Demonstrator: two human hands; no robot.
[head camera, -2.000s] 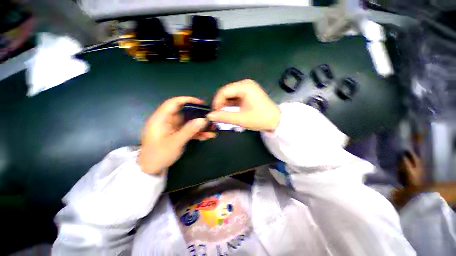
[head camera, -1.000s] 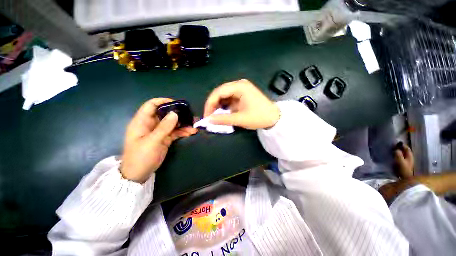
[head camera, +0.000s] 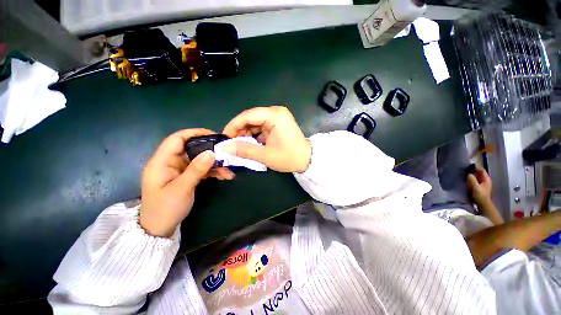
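Observation:
My left hand (head camera: 175, 178) holds a black rounded-square screen-and-frame unit (head camera: 202, 145) above the green mat, thumb on the near side and fingers behind. My right hand (head camera: 270, 140) pinches a small white wiping cloth (head camera: 245, 154) and holds it against the right side of the unit. The cloth and fingers hide part of the unit. Several empty black watch case frames (head camera: 333, 96) lie on the mat to the right, beyond my right forearm.
Two black stacks of display modules (head camera: 216, 50) with orange-gold tails stand at the far edge. A crumpled white wipe (head camera: 27, 98) lies far left. A labelled whitish bottle (head camera: 389, 23), white strips (head camera: 435, 61) and clear trays (head camera: 504, 71) are at right. Another person's hand (head camera: 481, 186) shows at right.
The cloth was apart from the unit one second ago and now touches it. My right hand has moved left to meet the left. The camera view has shifted, moving the bench items left.

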